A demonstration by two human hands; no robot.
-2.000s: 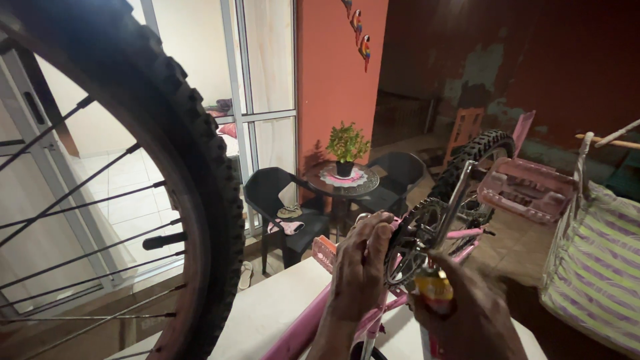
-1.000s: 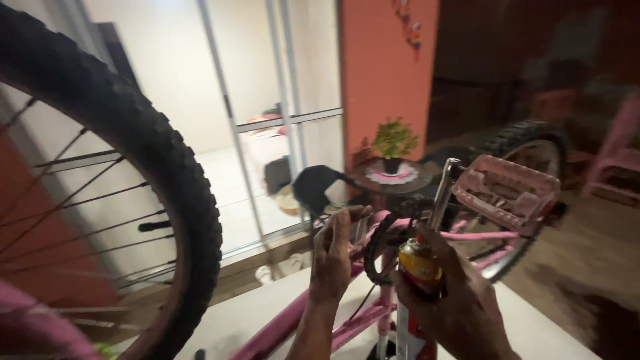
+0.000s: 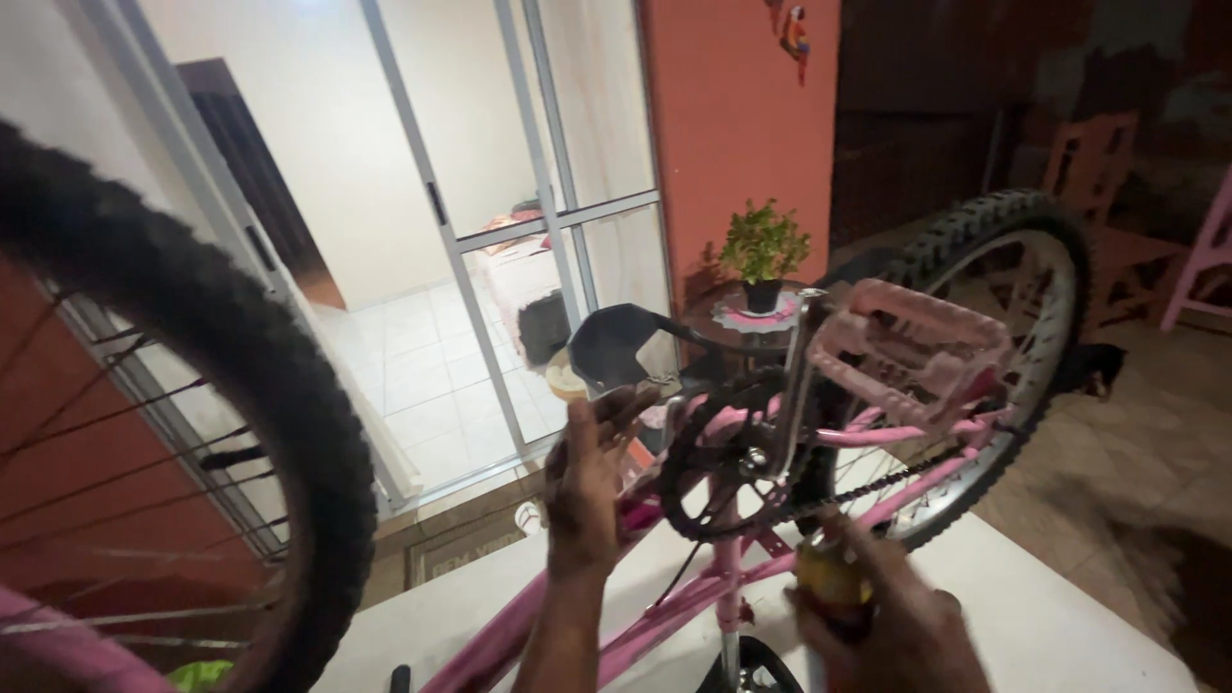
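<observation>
A pink bicycle frame point(image 3: 664, 626) rests upside down on a white table. My left hand point(image 3: 587, 481) is raised just left of the chainring point(image 3: 679, 491), fingers apart, holding nothing that shows. In my right hand point(image 3: 895, 606) is a small can with a yellow and red body point(image 3: 835, 577), upright below the chain point(image 3: 876, 489); motion blurs both. The crank arm point(image 3: 797, 385) points up, with a dusty pink pedal point(image 3: 910, 351) at its end. Behind it stands the rear wheel point(image 3: 1068, 289). The front wheel's tyre point(image 3: 318, 452) fills the left side.
The white table point(image 3: 1049, 616) extends under the bicycle. Beyond it are a dark chair point(image 3: 616, 346), a round table with a potted plant point(image 3: 765, 245), and a sliding glass door point(image 3: 462, 289). A pinkish chair point(image 3: 1107, 231) and a dark animal point(image 3: 1097, 368) are at the right.
My right hand has moved down with the can, from beside the crank to below the chain. The view has shifted. My left hand stays raised near the chainring.
</observation>
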